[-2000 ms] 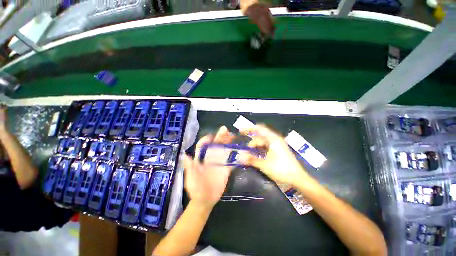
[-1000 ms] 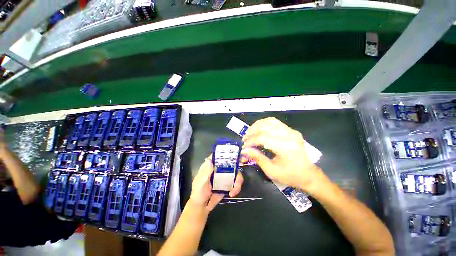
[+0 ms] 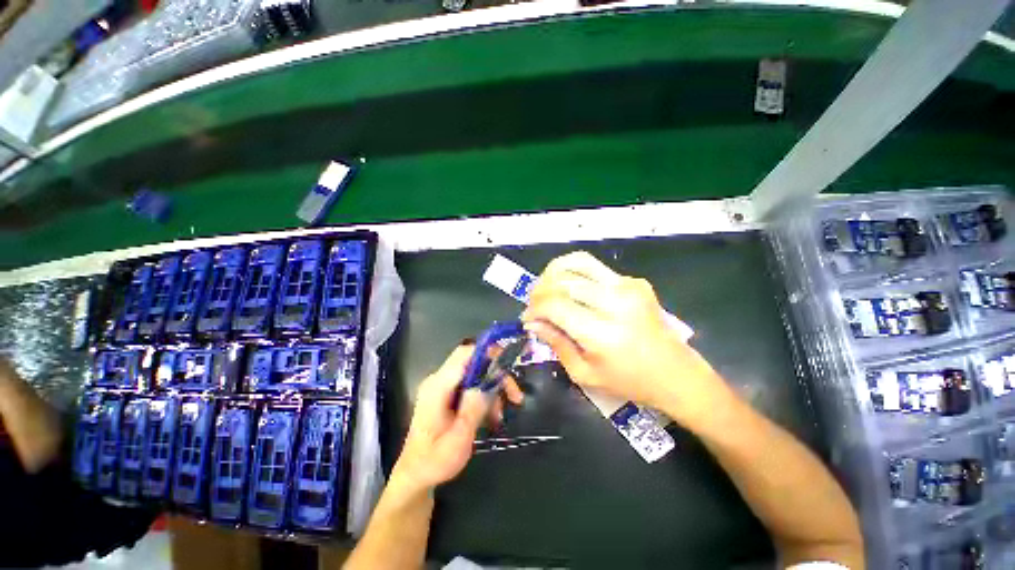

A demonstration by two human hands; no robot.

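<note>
My left hand holds a part-assembled phone with a blue rim, tilted on edge over the mat. My right hand is at the phone's upper end with its fingertips pinched together; whether they hold a small part is hidden. One phone board lies beyond my right hand. Another phone board lies on the mat nearer me, keypad half showing. A further pale board lies partly under my right hand. Tweezers lie on the mat between my forearms.
A black housing tray with blue phone housings is at left. A clear blister tray with dark-and-white parts is at right. The green conveyor belt carries scattered phones. A slanted white post stands at upper right. Another person's arm shows at left.
The phone first lay sideways between both hands, then stood screen side towards me, and is now tipped on edge. My right hand stays by its upper end. Phones on the belt have shifted left in view.
</note>
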